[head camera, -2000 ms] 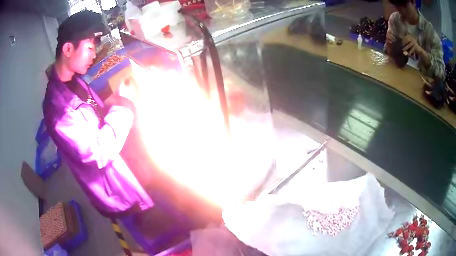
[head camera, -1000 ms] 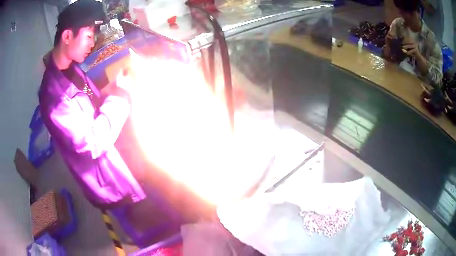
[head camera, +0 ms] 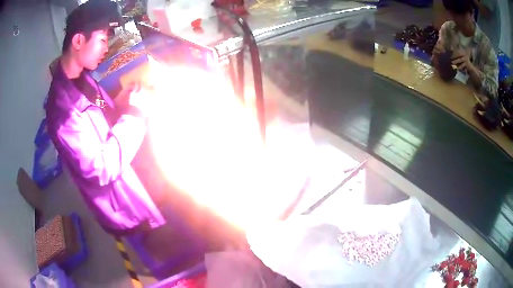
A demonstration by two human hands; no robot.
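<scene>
Neither of my hands is in view. A heap of small white-and-pink patterned parts [head camera: 368, 247] lies on a crumpled white sheet [head camera: 304, 247] at the lower middle right. A pile of red figure pieces [head camera: 458, 269] lies on the shiny steel bench [head camera: 394, 185] at the lower right, beside the sheet. A long thin metal rod or edge [head camera: 337, 185] lies slanted behind the sheet.
A very bright glare [head camera: 208, 146] hides the middle left. A person [head camera: 101, 146] in a purple-looking jacket stands at left. A green conveyor belt [head camera: 416, 135] curves along the right; another person [head camera: 467, 50] works beyond it. Blue bins [head camera: 79, 242] stand low at left.
The view has shifted slightly since two seconds ago, so the sheet and red pile sit a little further left and lower. The heap and pile look otherwise unchanged.
</scene>
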